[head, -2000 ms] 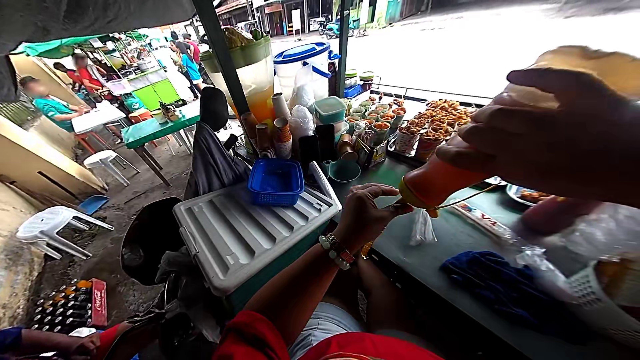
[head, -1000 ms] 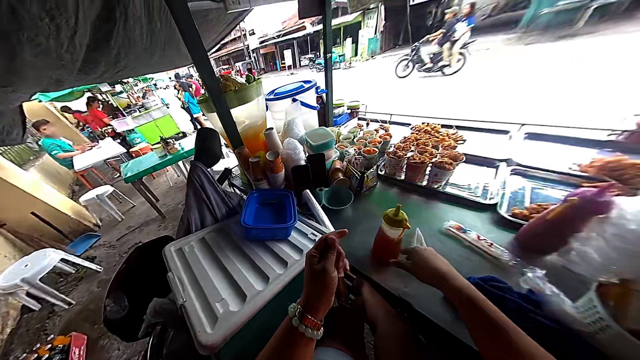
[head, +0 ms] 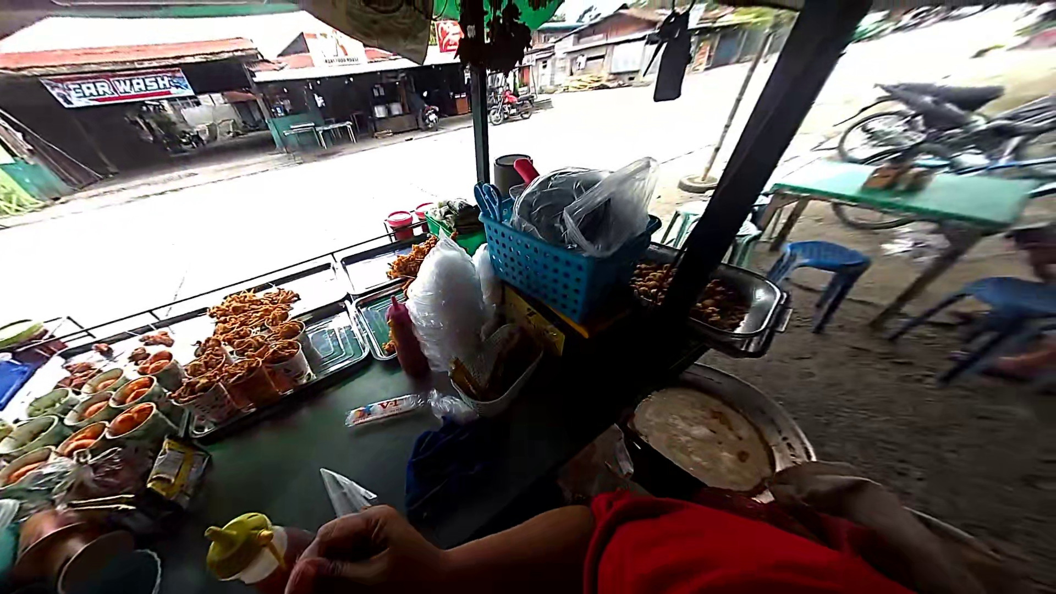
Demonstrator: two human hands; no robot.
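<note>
My right hand (head: 363, 549) is at the lower edge, fingers curled, its bare forearm running right to a red sleeve. Just left of it, touching or nearly touching, is a squeeze bottle with a yellow cap (head: 239, 544); whether the fingers grip it cannot be told. A pointed piece of clear plastic (head: 345, 492) sticks up behind the hand. My left hand is out of view. A dark blue cloth (head: 445, 466) lies on the dark tabletop, near a narrow printed packet (head: 385, 409). Paper cups of fried food (head: 247, 379) stand on a metal tray at the left.
A blue plastic basket (head: 569, 264) holds plastic bags, beside a red squeeze bottle (head: 406, 338) and white bags (head: 450, 305). A dark post (head: 759, 157) rises at the right. Behind it sits a tray of food (head: 722, 305); below is a wide pan of cloudy liquid (head: 701, 437).
The view has swung far to the right. Two seconds ago the bottle was held tilted up in the right hand; one second ago it stood on the table. The left hand has left the view.
</note>
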